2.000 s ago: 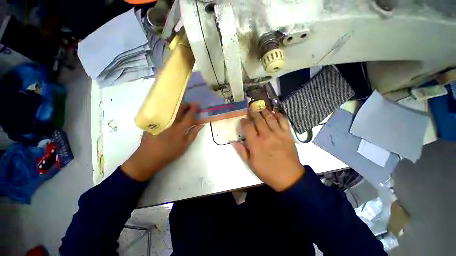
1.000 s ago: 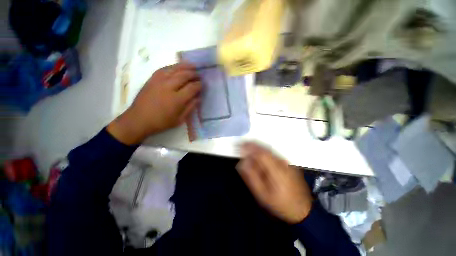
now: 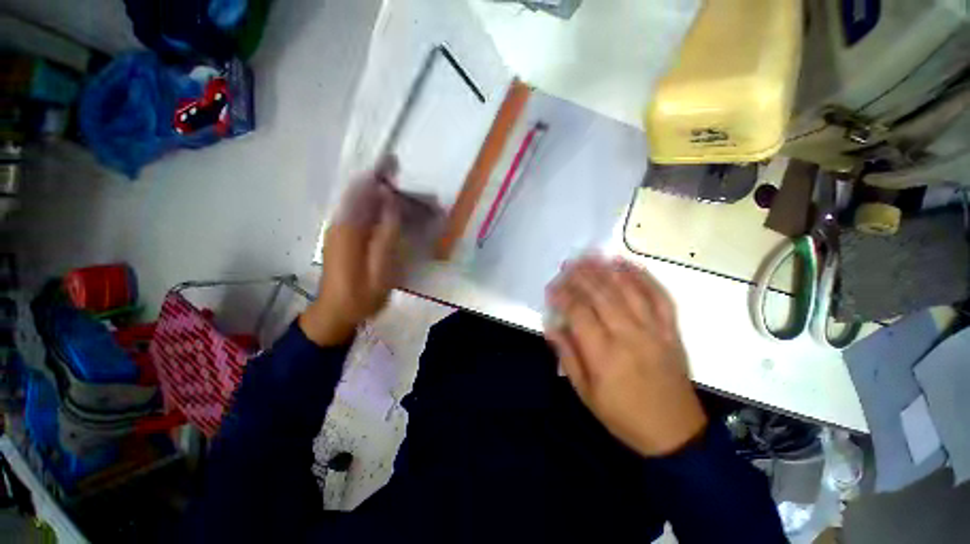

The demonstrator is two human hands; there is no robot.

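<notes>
The sewing template (image 3: 580, 159) lies unfolded on the white table, its orange tape hinge (image 3: 484, 175) running across the middle. A thin red strip (image 3: 507, 186) is beside the tape. A dark-edged slot (image 3: 415, 101) shows on the left half. My left hand (image 3: 367, 255) is blurred above the template's lower left part and holds a small dark grey fabric piece (image 3: 410, 218). My right hand (image 3: 628, 345) is at the template's lower right corner, fingers close together and partly blurred; whether it grips the sheet is hidden.
The yellowed machine attachment (image 3: 723, 90) stands right of the template. Scissors (image 3: 789, 287) lie right of the needle plate (image 3: 681, 228). A dark fabric stack (image 3: 904, 260) and light grey linings (image 3: 893, 372) are at the right. Bags (image 3: 128, 112) and a red-patterned item (image 3: 197, 356) are at the left.
The view has shifted left. The template, under the machine and then folded beside it, is now open. My left hand has a fabric piece; my right hand has moved onto the template's corner.
</notes>
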